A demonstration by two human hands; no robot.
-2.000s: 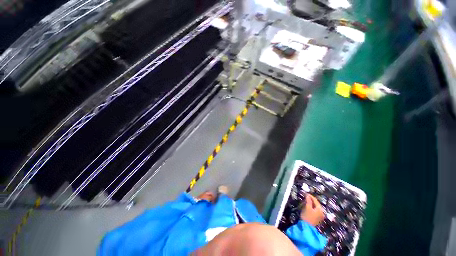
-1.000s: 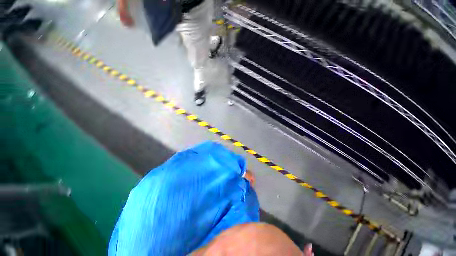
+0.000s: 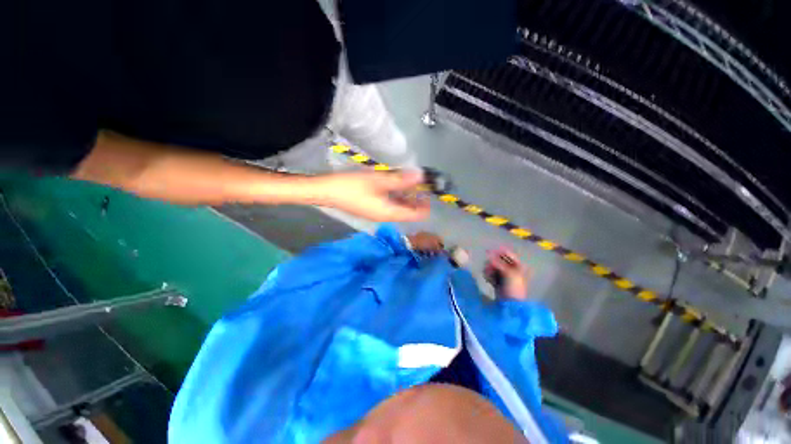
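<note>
My right hand [image 3: 512, 273] is in front of the smock at the centre right, blurred. It holds a small dark component [image 3: 494, 276] between thumb and fingers. My left hand [image 3: 425, 244] shows only in part at the end of the blue sleeve, left of my right hand; its fingers and anything in it cannot be made out. Another person's hand [image 3: 382, 194] reaches in from the left, just above my left hand, its fingers blurred and partly curled. Whether it holds anything is unclear.
The other person's black shirt [image 3: 199, 78] fills the upper left. A wire rack with dark upright plates [image 3: 598, 95] stands at the upper right. Yellow-black tape [image 3: 520, 232] crosses the grey floor. The green bench [image 3: 173, 251] lies at the left, with a metal bar [image 3: 87, 319] over it.
The other person has come close from the upper left and stretched out an arm. My right hand has come into view with a dark piece. Two seconds ago it was at the bin, now out of view.
</note>
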